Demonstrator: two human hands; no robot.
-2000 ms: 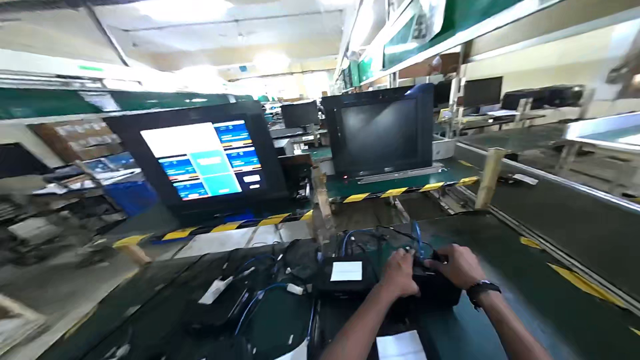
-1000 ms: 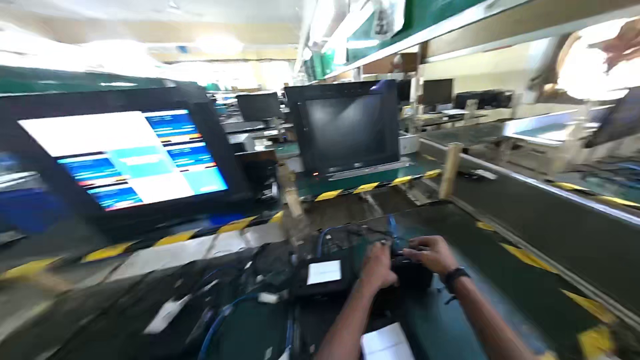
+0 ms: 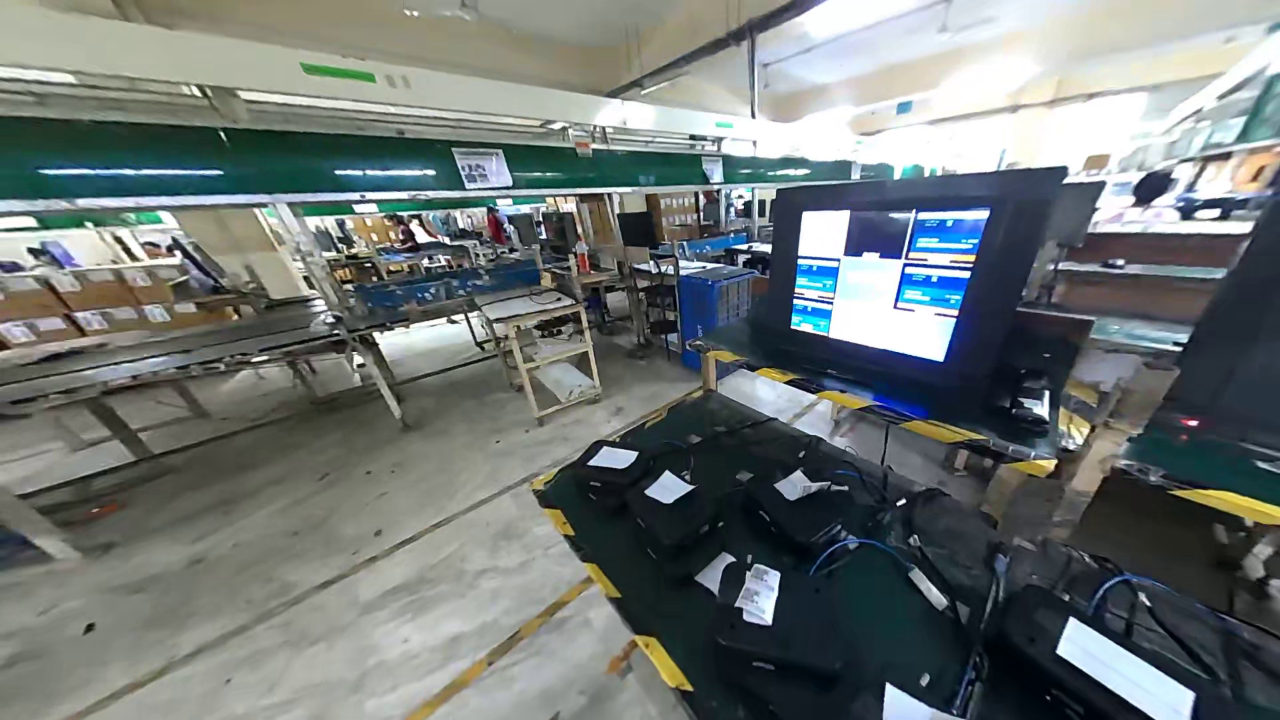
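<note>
Neither of my hands is in the frame. On the dark green workbench [image 3: 585,540] lie several black electronic boxes with white paper slips on them. One black box [image 3: 780,640] sits near the bottom, another black box [image 3: 675,515] is farther back, and a third [image 3: 1100,650] is at the lower right, with cables behind it. A blue cable [image 3: 865,541] with a white connector [image 3: 928,588] runs between the boxes. Beyond the bench, a black monitor [image 3: 880,285] shows a lit screen with blue and white panels.
Yellow and black tape marks the bench edges. A wheeled-height wooden stand [image 3: 550,350], a blue crate [image 3: 715,305] and a long conveyor table [image 3: 180,345] stand across the concrete floor [image 3: 330,600]. Stacked cardboard boxes [image 3: 90,300] are at the far left. Part of a second dark monitor [image 3: 1220,350] shows at the right edge.
The view has swung strongly to the left. Both hands, earlier on a black box and its cables, have left the frame.
</note>
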